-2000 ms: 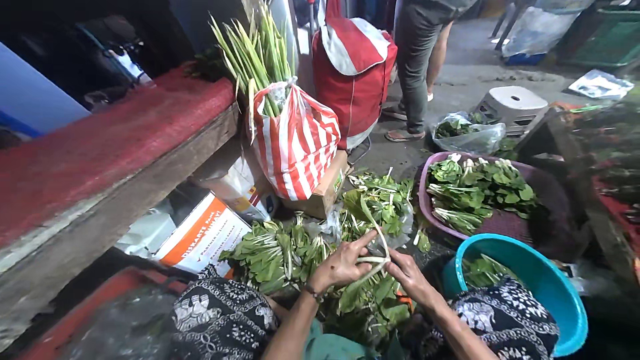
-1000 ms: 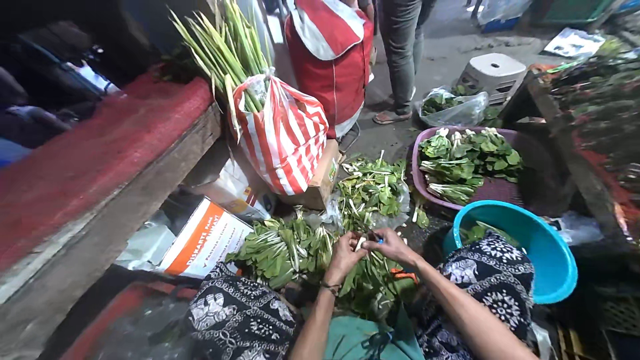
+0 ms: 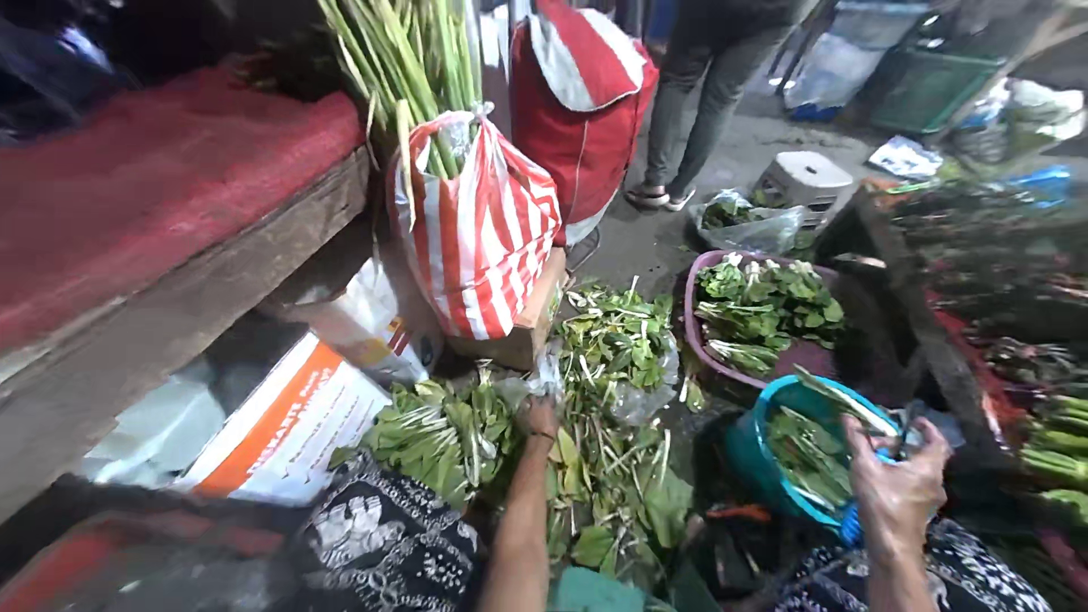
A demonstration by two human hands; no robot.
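Note:
My right hand (image 3: 901,476) is at the rim of a teal basin (image 3: 748,433), its fingers around a pale stalk of leafy greens (image 3: 841,399) and something blue, perhaps a knife handle. Long leaves (image 3: 807,459) lie inside that basin. My left hand (image 3: 540,416) reaches to the floor beside clear plastic, between a pile of white-stemmed greens (image 3: 442,433) and scattered leaves and stems (image 3: 620,340); its fingers are blurred and partly hidden, so what it grips cannot be told. Bunched greens (image 3: 756,297) lie in a purple tub (image 3: 693,331).
A red-and-white striped bag (image 3: 476,229) of long stalks stands on a cardboard box (image 3: 510,344), near a red bag (image 3: 578,119). A red-topped wooden bench (image 3: 187,170) runs along the left. Farther off are a person's legs (image 3: 697,102) and a white stool (image 3: 807,178).
My hands were together over the leaves; now they are apart. The right has moved right to the teal basin, the left to the plastic by the greens. A stalk now shows in my right hand.

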